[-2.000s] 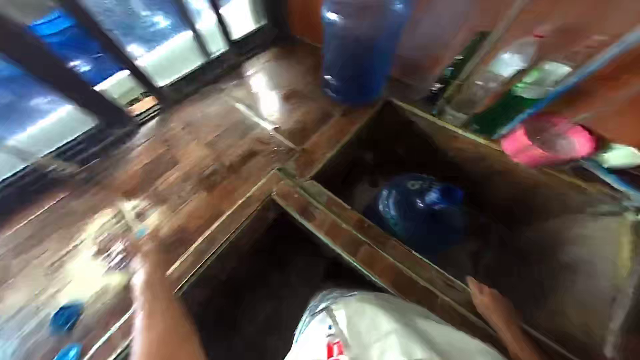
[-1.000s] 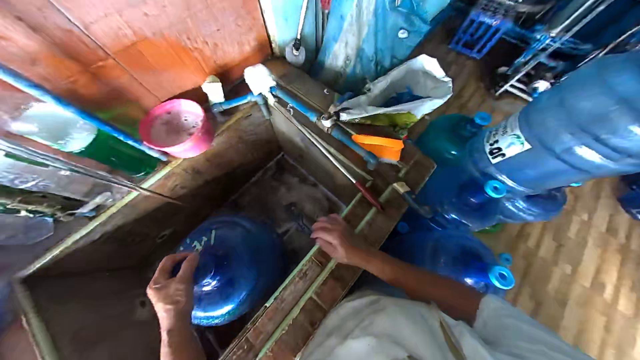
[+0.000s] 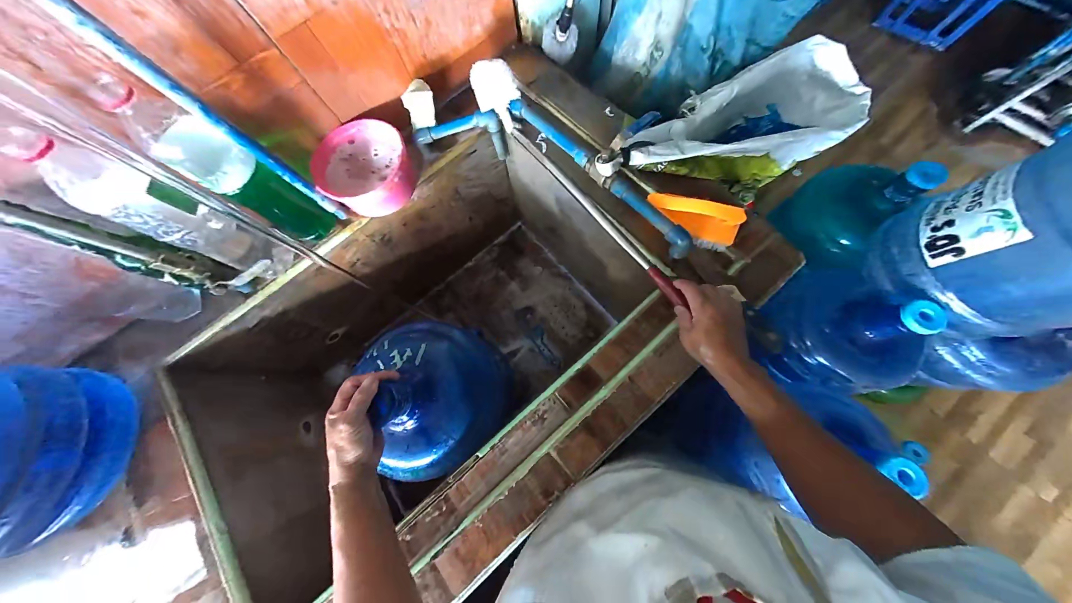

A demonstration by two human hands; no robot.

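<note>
A large blue plastic water jug (image 3: 444, 402) stands in a tiled basin (image 3: 201, 469). My left hand (image 3: 356, 419) is on its top at the neck, with the fingers curled; the neck is mostly hidden under them. My right hand (image 3: 712, 327) grips the red handle of a thin metal rod (image 3: 586, 197) at the basin's near right rim. The rod slants up and left toward the blue pipe (image 3: 557, 138) at the basin's corner.
A pink bucket (image 3: 366, 167) and plastic bottles (image 3: 251, 188) line the far rim. An orange brush (image 3: 695, 219) and a white sack (image 3: 762, 109) lie by the right corner. More blue jugs (image 3: 846, 335) crowd the right; another (image 3: 67, 452) is at left.
My right hand has moved from the basin's near rim onto the rod's red handle. The left hand stays at the jug's top. The view swung strongly to the right after the first frame.
</note>
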